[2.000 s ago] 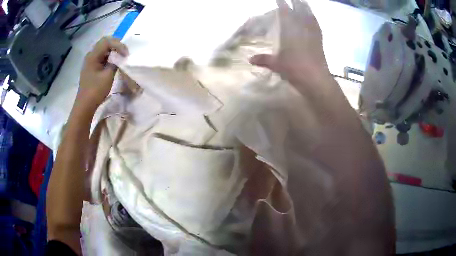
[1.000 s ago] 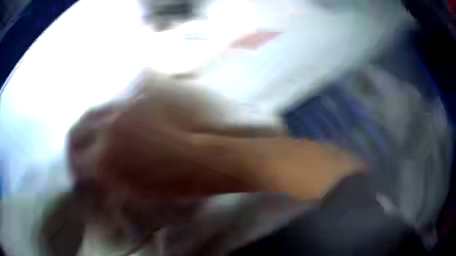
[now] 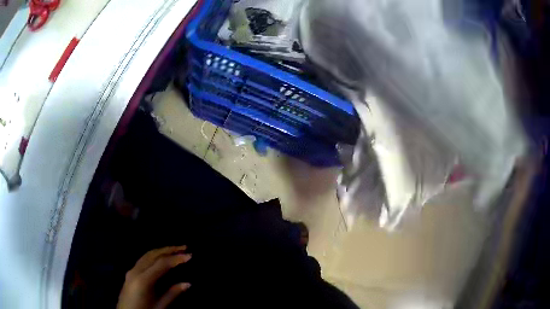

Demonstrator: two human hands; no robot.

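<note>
Pale whitish cloth [image 3: 422, 78] hangs in a blurred heap at the upper right, partly over a blue perforated crate, with its lower edges near the floor. My left hand [image 3: 155, 276] is at the bottom left in front of dark clothing, fingers apart, with nothing visible in it. It is well away from the cloth. My right hand is not visible. A small brownish patch at the edge of the dark clothing is too unclear to name.
The white curved table edge [image 3: 90, 121] runs down the left, with red tape marks [image 3: 64, 59] and a red item [image 3: 40, 13] at the top left. The blue crate [image 3: 265, 78] stands on the tiled floor [image 3: 386, 265], holding pale material. Scraps lie beside it.
The view has swung from the machine table to the floor and crate at the right. The cloth piece earlier spread between both hands is no longer in them; my right hand has left view.
</note>
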